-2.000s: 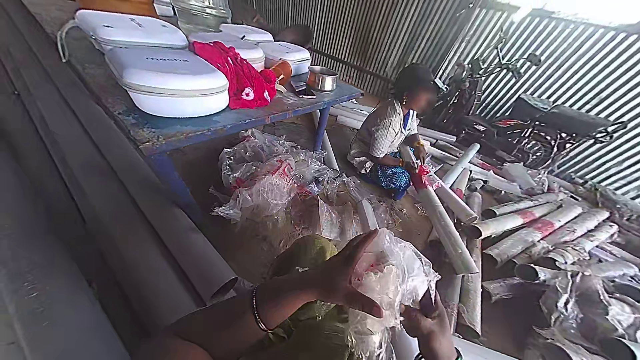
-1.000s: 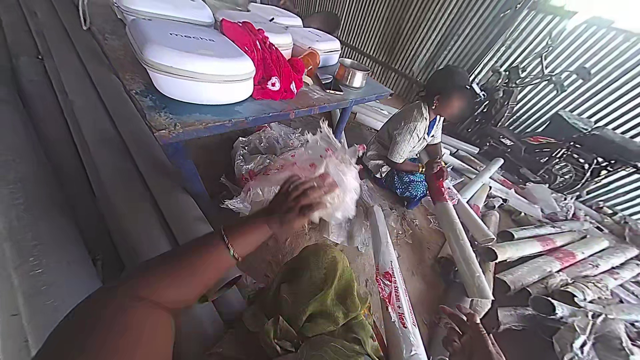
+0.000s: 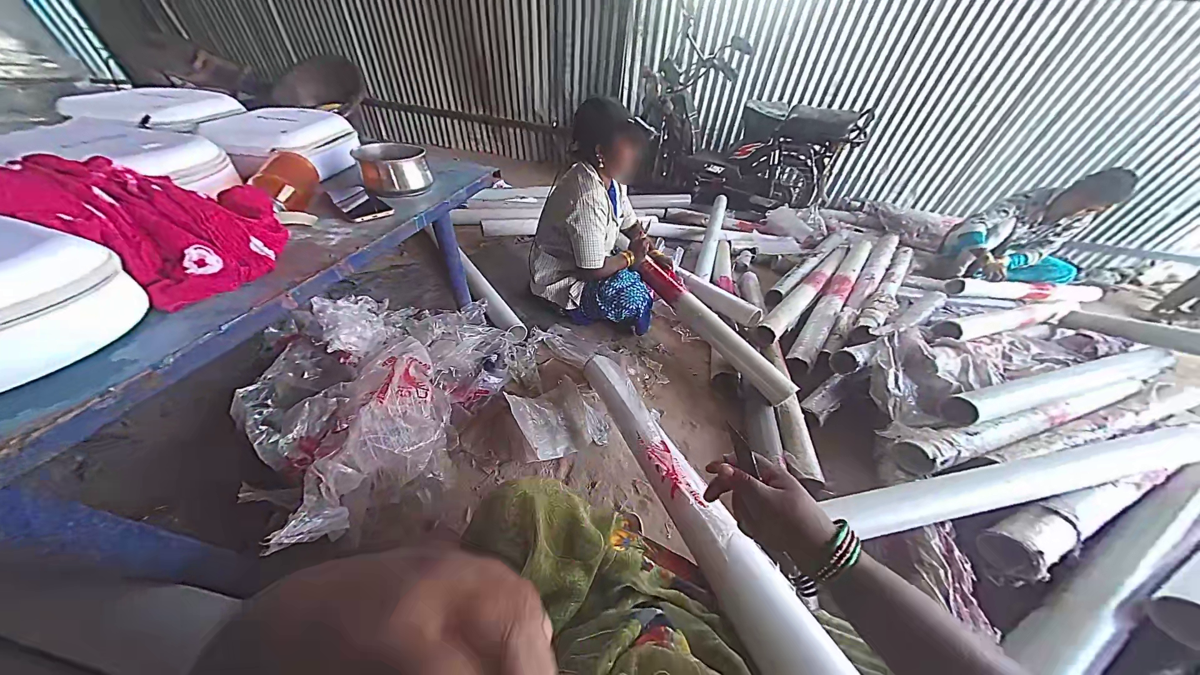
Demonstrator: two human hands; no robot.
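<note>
A white pipe [image 3: 694,506] in clear plastic film with red print slants across my lap, over green patterned cloth [image 3: 553,544]. My right hand [image 3: 773,511], with bangles at its wrist, is beside the pipe and holds a small dark pointed tool [image 3: 742,452], seemingly a blade. Blurred and close to the camera, my left hand [image 3: 412,609] is low in front of the cloth; its fingertips are not clear and nothing shows in it. A heap of crumpled clear plastic film [image 3: 384,403] lies on the ground beyond it.
A blue table [image 3: 319,272] at left bears white cases [image 3: 56,300], red cloth [image 3: 141,225] and a metal pot [image 3: 394,169]. A person [image 3: 586,225] sits ahead holding a pipe [image 3: 731,347]; another person [image 3: 1031,230] is at right. Many pipes [image 3: 1059,384] lie at right, a motorcycle [image 3: 778,159] behind.
Two seconds ago both hands were at crumpled film; then my left hand was at the heap with film. It is now back near my lap, away from the film. My right hand is now beside the wrapped pipe.
</note>
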